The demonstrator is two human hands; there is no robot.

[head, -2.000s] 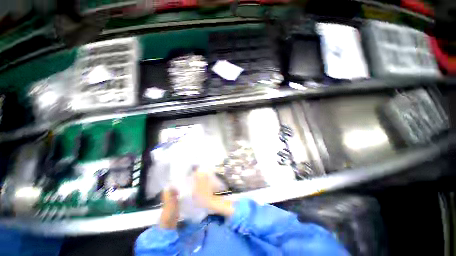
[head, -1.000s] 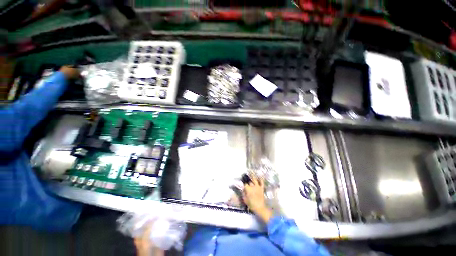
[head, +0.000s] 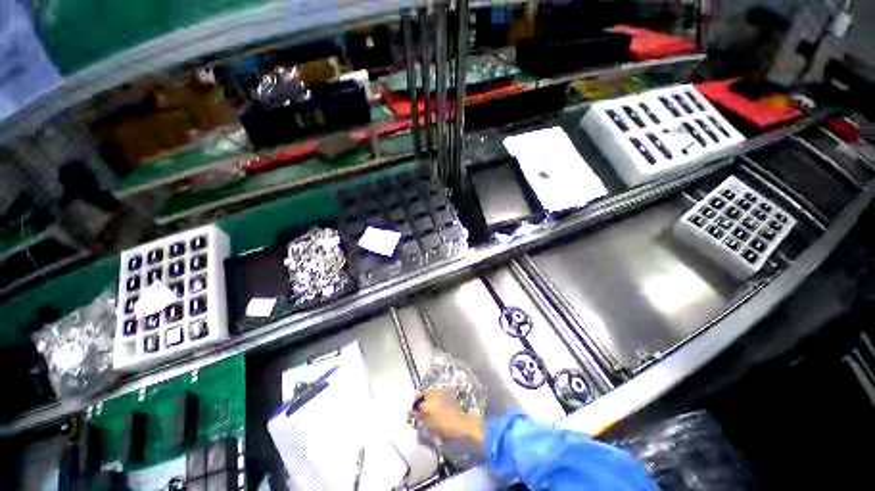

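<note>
My right hand (head: 449,422), in a blue sleeve, is at the lower middle. It is closed on a crumpled clear bag of small silvery parts (head: 459,382) that lies on the metal line. A dark covering shows at a fingertip; the finger details are blurred. My left hand is out of the picture. Just left of the bag lies a clipboard with white paper (head: 321,436), with a dark clip and a thin pen on it.
A green circuit board (head: 213,403) lies at lower left. Round black fittings (head: 528,368) lie right of my hand. The shelf behind holds a white foam tray (head: 213,273), silvery parts (head: 317,267) and a black grid tray (head: 422,216). A small white tray (head: 737,225) is at right.
The view has swung right and tilted. My left hand and the empty plastic bag have left the picture, as has the other person at left. My right hand is still at the parts bag.
</note>
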